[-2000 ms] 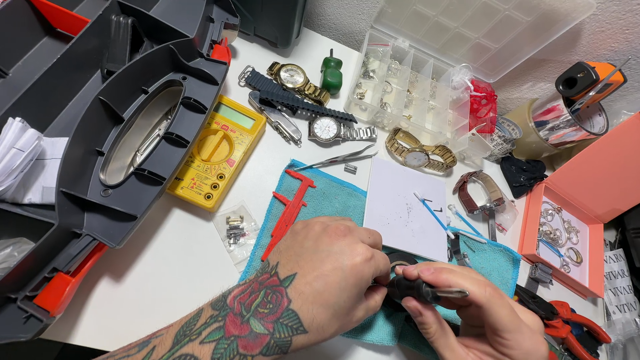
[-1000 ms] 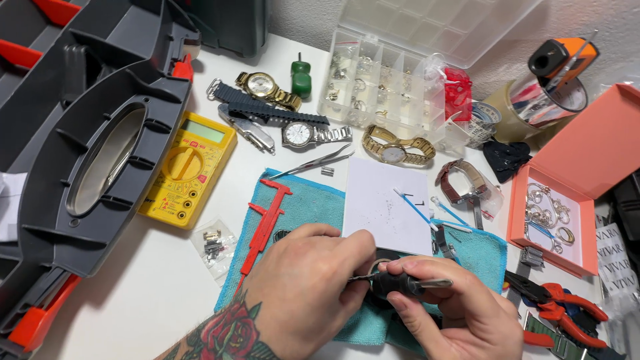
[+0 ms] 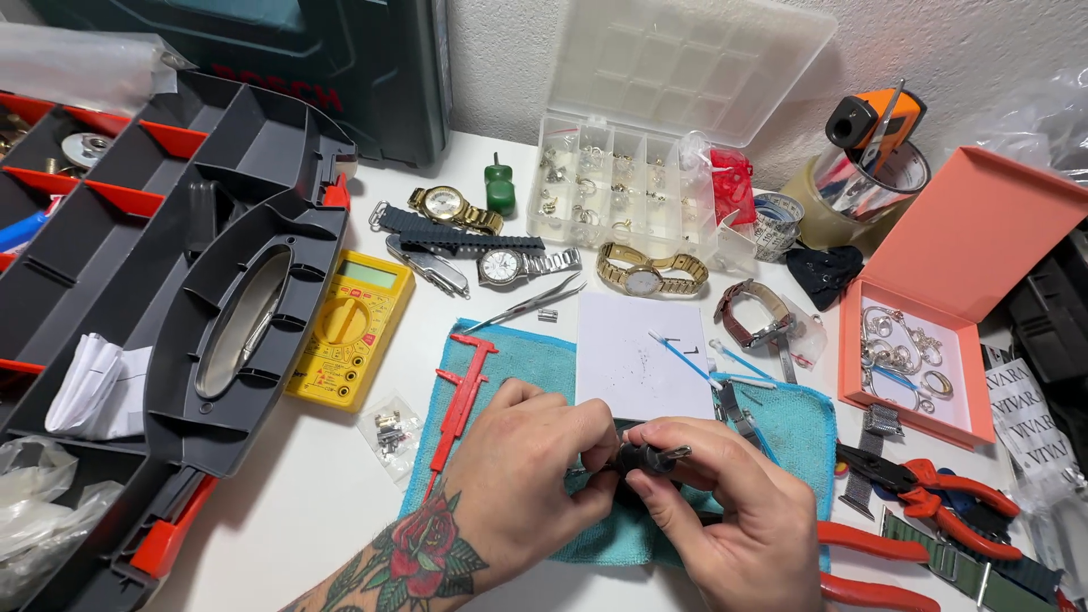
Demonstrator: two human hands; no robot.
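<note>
My right hand point(image 3: 735, 501) pinches a small dark tool point(image 3: 650, 459) with a metal tip between thumb and fingers. Close against it, my left hand point(image 3: 540, 467) has its fingers curled round something at the tool's other end; my fingers hide what it is. Both hands are over a teal cloth point(image 3: 518, 361). Beyond them lies a white pad point(image 3: 642, 348) with dark specks, and blue-stemmed swabs point(image 3: 684, 361) rest on its right edge. A red caliper point(image 3: 461, 399) lies left of my left hand. Metal tweezers point(image 3: 527, 303) and a small metal link point(image 3: 548, 315) are behind the cloth.
A yellow multimeter point(image 3: 348, 331) and grey organizer point(image 3: 246, 340) stand left. Several watches, including a gold one point(image 3: 643, 281), lie behind the pad, near a clear compartment box point(image 3: 620, 183). At right are a coral jewellery box point(image 3: 914, 374) and red-handled pliers point(image 3: 935, 493).
The view has shifted, showing more of the organizer and a green case behind it. Both hands stay close together around the dark tool, with little plain change in their hold.
</note>
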